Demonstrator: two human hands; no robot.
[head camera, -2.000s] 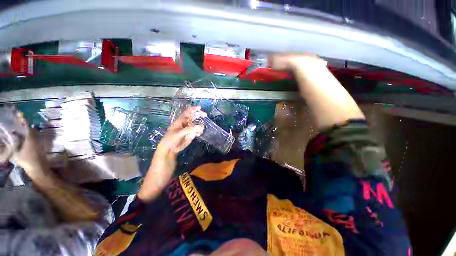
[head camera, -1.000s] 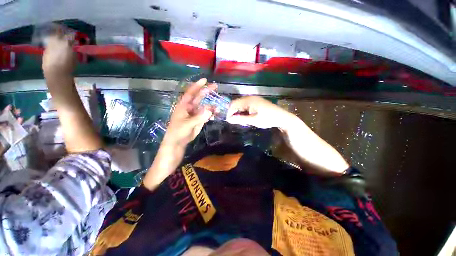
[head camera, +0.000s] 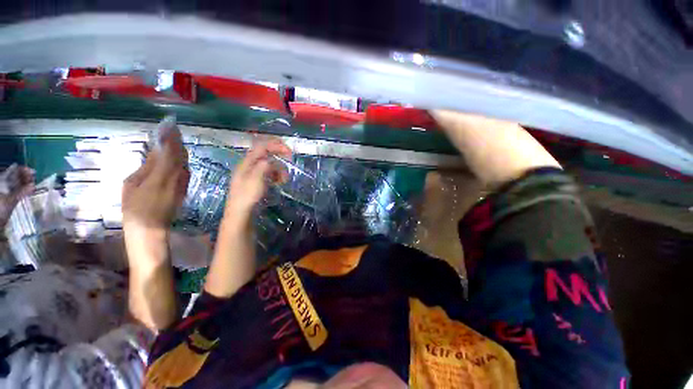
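Note:
My left hand (head camera: 257, 176) is over the green bench, with its fingers on or beside the edge of a clear tray; blur and glare hide whether it grips it. My right forearm reaches over the belt, and my right hand is hidden behind the overhead shelf edge. Clear trays (head camera: 380, 201) lie loosely piled on the bench in front of my chest, and others lie to the left of my left hand. Red-and-white boxes (head camera: 327, 112) stand in a row on the dark green belt, partly hidden by the shelf edge.
The pale metal rail (head camera: 365, 152) runs between bench and belt. The shelf edge (head camera: 228, 45) crosses above. A neighbouring worker's hand (head camera: 156, 182) is close at left, beside stacked white cards (head camera: 95, 186). The large brown carton (head camera: 444, 209) is at right.
My right hand has left my left hand and moved out over the belt under the shelf. My left hand has moved slightly left. The neighbour's arm has come back from the belt to the bench.

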